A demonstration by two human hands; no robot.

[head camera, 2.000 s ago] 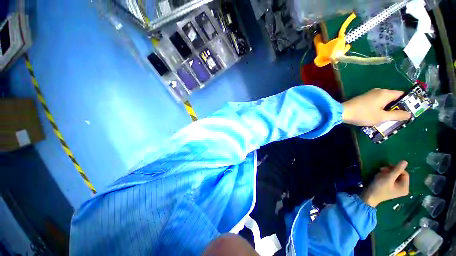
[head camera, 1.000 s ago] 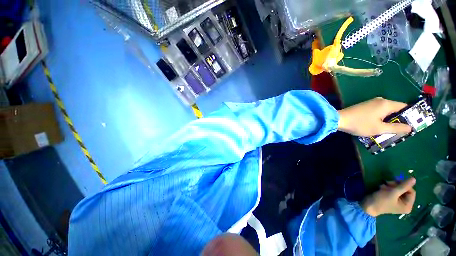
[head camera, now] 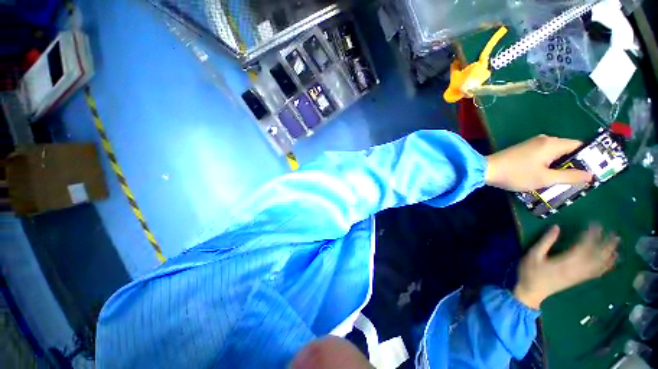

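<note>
The smartphone (head camera: 604, 160) with its insides exposed lies slanted over the green mat at the right. White and silver board parts, a small green patch and yellow edging show on it. My left hand (head camera: 537, 167) grips its middle, the fingers over the phone and hiding part of it. My right hand (head camera: 566, 265) is over the mat below the phone, apart from it, with fingers spread and blurred at the tips. Nothing shows in it.
An orange clip (head camera: 469, 78) hangs at the bench edge. Clear plastic cups (head camera: 644, 285) line the far right side. A small red piece (head camera: 620, 130) lies beside the phone's top end. A clear compartment tray (head camera: 310, 79) holds phone parts at the upper middle.
My right hand has opened from a curled grip and moved up towards the phone. The blue bit seen near it one second ago no longer shows. My left hand still holds the phone.
</note>
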